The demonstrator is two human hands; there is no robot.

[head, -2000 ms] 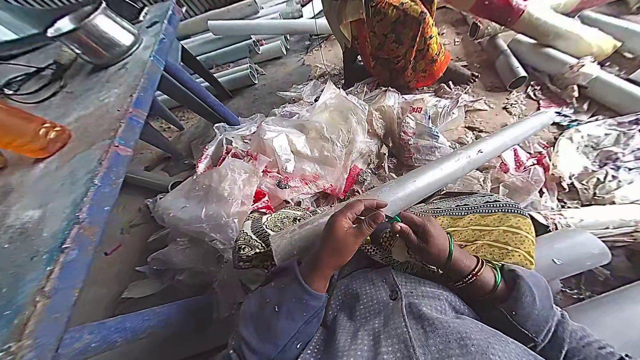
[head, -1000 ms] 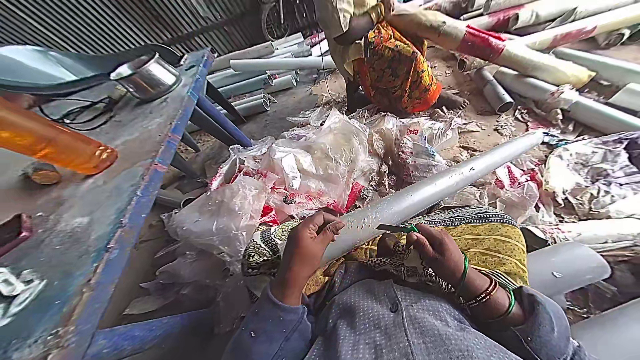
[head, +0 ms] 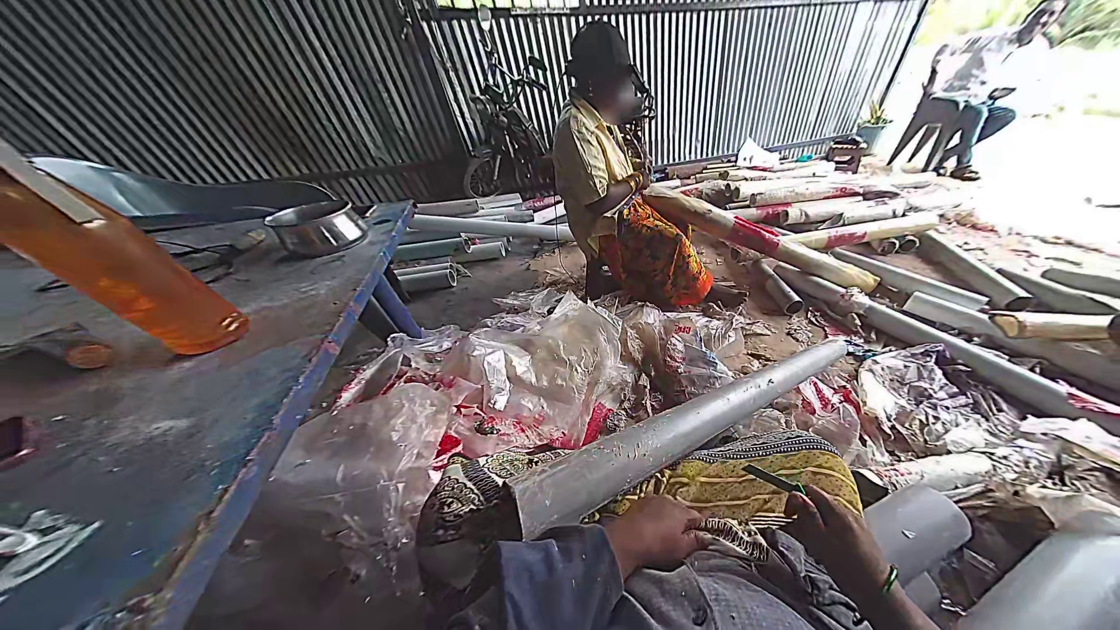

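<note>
A grey plastic pipe (head: 674,433) lies slantwise across my lap, over a yellow and black patterned cloth (head: 744,486). My left hand (head: 661,531) is low beside the pipe's near end, at the edge of the cloth; its fingers are partly hidden, and whether it grips the fabric cannot be made out. Held in my right hand (head: 827,529) is a small dark blade with a green handle (head: 774,479), its tip pointing left, apart from the pipe.
At left stands a blue table (head: 289,411) with a metal pot (head: 317,227) and an orange tube (head: 131,271). Crumpled plastic sheets (head: 542,359) cover the floor ahead. A person (head: 604,175) kneels beyond with a wrapped pipe (head: 761,241); more pipes (head: 962,350) lie right.
The view has tilted up. My left hand has come off the pipe's top and is lower, near my lap. The blade in my right hand has moved away from the pipe.
</note>
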